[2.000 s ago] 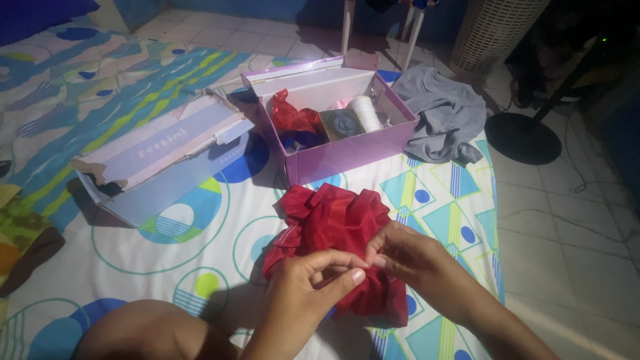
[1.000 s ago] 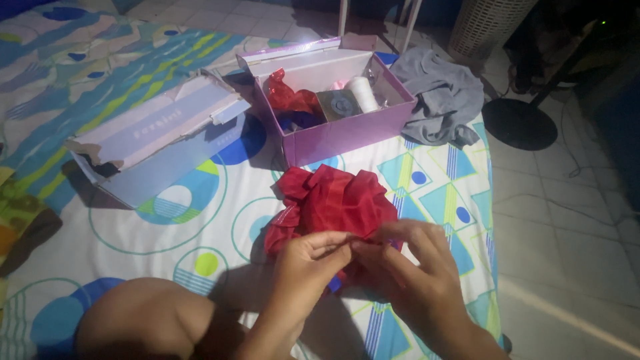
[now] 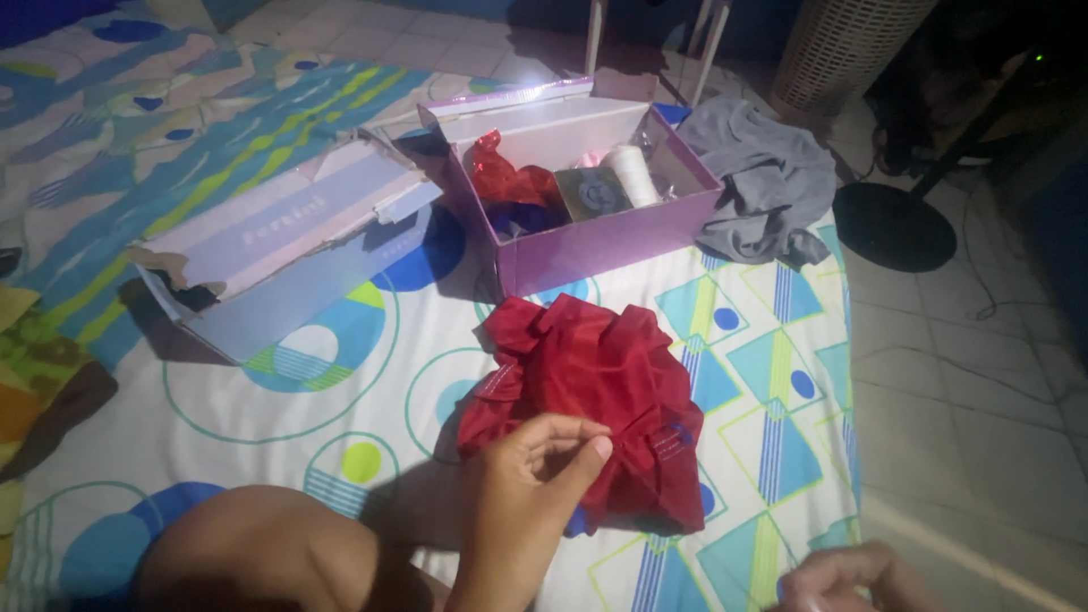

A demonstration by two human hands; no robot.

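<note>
A bundle of gathered red fabric (image 3: 595, 374) with light stitching lines lies on the patterned bedsheet. My left hand (image 3: 535, 484) is over its lower left part, thumb and index fingertip pinched together; whatever lies between them is too fine to make out. My right hand (image 3: 850, 578) is at the bottom right edge, partly cut off by the frame and blurred, away from the fabric; its grip is unclear. Behind the bundle, an open purple cardboard box (image 3: 603, 242) holds a white thread spool (image 3: 633, 174), crinkled red material (image 3: 510, 178) and a dark square item (image 3: 593, 194).
A torn light-blue cardboard box (image 3: 289, 280) lies left of the purple one. Grey cloth (image 3: 756, 187) is bunched to the right. A round black stand base (image 3: 895, 227) and a wicker basket (image 3: 841, 51) are on the tiled floor. My bare knee (image 3: 255, 552) is at lower left.
My right hand has moved away from my left hand and the red fabric, to the lower right. My left hand remains pinched over the fabric.
</note>
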